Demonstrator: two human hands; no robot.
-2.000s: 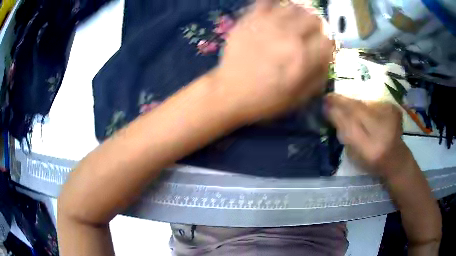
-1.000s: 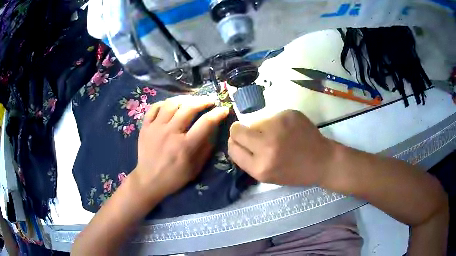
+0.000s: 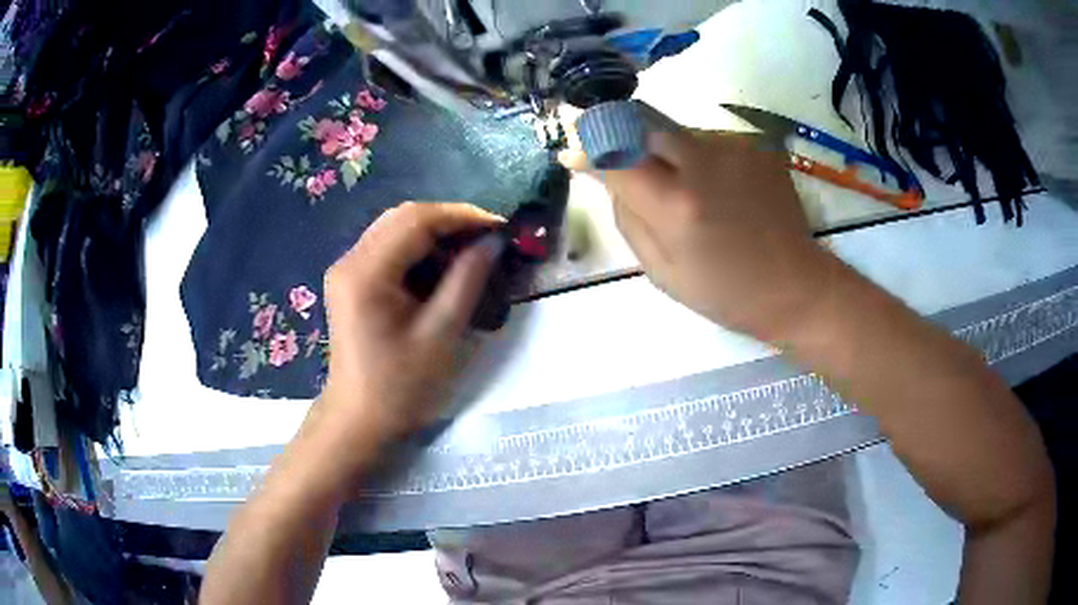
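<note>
The dark floral garment panel [image 3: 254, 260] lies on the white table left of the needle, its right edge running under the presser foot [image 3: 549, 128]. My left hand [image 3: 396, 313] grips a gathered part of the panel's near right edge between thumb and fingers and holds it bunched. My right hand [image 3: 721, 225] is just right of the presser foot, behind the grey ribbed dial [image 3: 611, 132]. Its fingertips are near the cloth edge at the foot, partly hidden by the dial. I cannot tell whether they pinch the cloth.
Thread snips [image 3: 845, 163] lie right of my right hand, with black fabric strips [image 3: 916, 83] beyond. More floral pieces [image 3: 89, 236] are heaped at left, near a yellow item [image 3: 12, 195]. A measuring tape [image 3: 615, 431] runs along the table's front edge.
My left hand has gathered and lifted the panel's near right edge, baring the table there. My right hand has moved up beside the foot. The view has shifted, showing less of the machine head.
</note>
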